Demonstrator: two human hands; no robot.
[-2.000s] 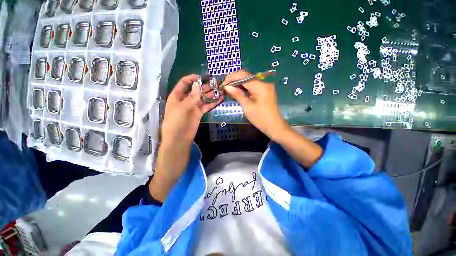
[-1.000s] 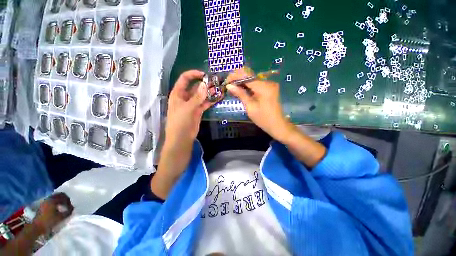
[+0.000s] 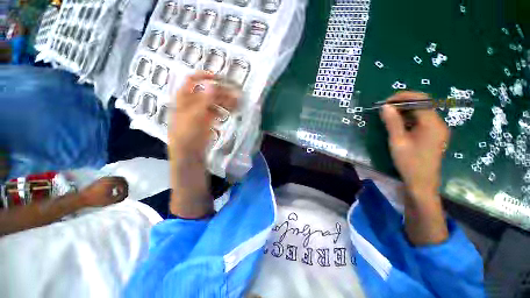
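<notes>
My left hand (image 3: 203,110) is blurred and is over the near part of the white blister tray (image 3: 142,110). I cannot tell if it holds a watch case. The tray's pockets hold silvery rounded-square watch cases (image 3: 214,60). My right hand (image 3: 418,137) holds dark tweezers (image 3: 409,105) like a pen, tip to the left. The tip is beside a few small pieces (image 3: 351,115) at the near end of the gasket sheet (image 3: 343,52), a strip with a regular blue-and-white grid.
Many loose white-edged pieces (image 3: 500,125) lie scattered on the dark green surface (image 3: 279,110) at the right. A second tray of cases (image 3: 74,35) is at the far left. Another person's hand (image 3: 104,191) is at the lower left. Crinkled white film (image 3: 282,41) hangs over the tray's right edge.
The view has turned, so the tray and sheet appear further right. My hands have parted: the left has moved from the case work to over the tray, the right with the tweezers to the sheet's end.
</notes>
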